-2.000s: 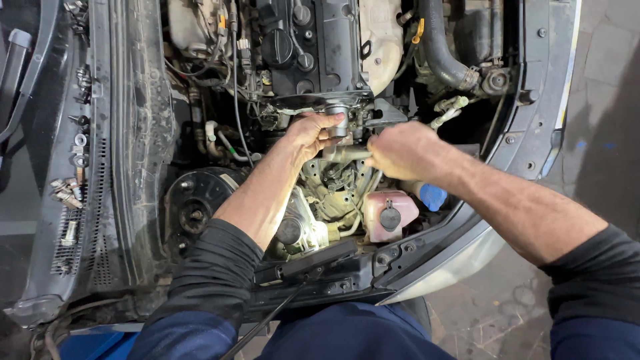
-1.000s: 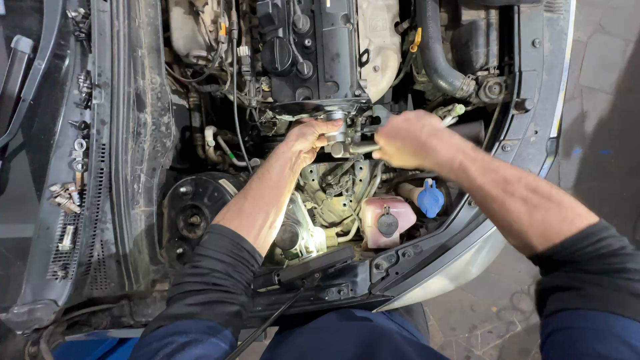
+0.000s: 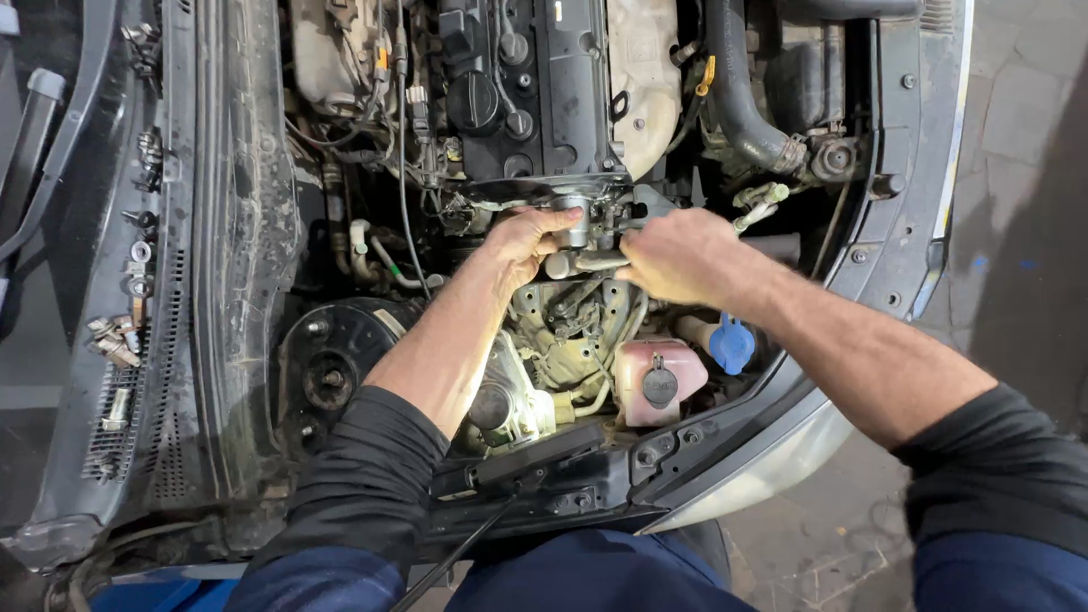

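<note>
In the engine bay my left hand grips a metal socket just below the front end of the black engine cover. A ratchet or breaker bar's head sits under the socket. My right hand is closed around the bar's handle, and the dark grip end shows beyond the wrist. Whatever fastener the socket may sit on is hidden. Below the hands lies a bracket area on the body side, lit brightly.
Nearby are the pink coolant reservoir, a blue washer cap, a brake booster or strut top, a thick black hose and a work lamp. Loose bolts lie on the cowl at left.
My right hand has shifted slightly on or with the handle. My left hand stays at the socket. The blue cap, partly covered by the forearm at first, now shows fully.
</note>
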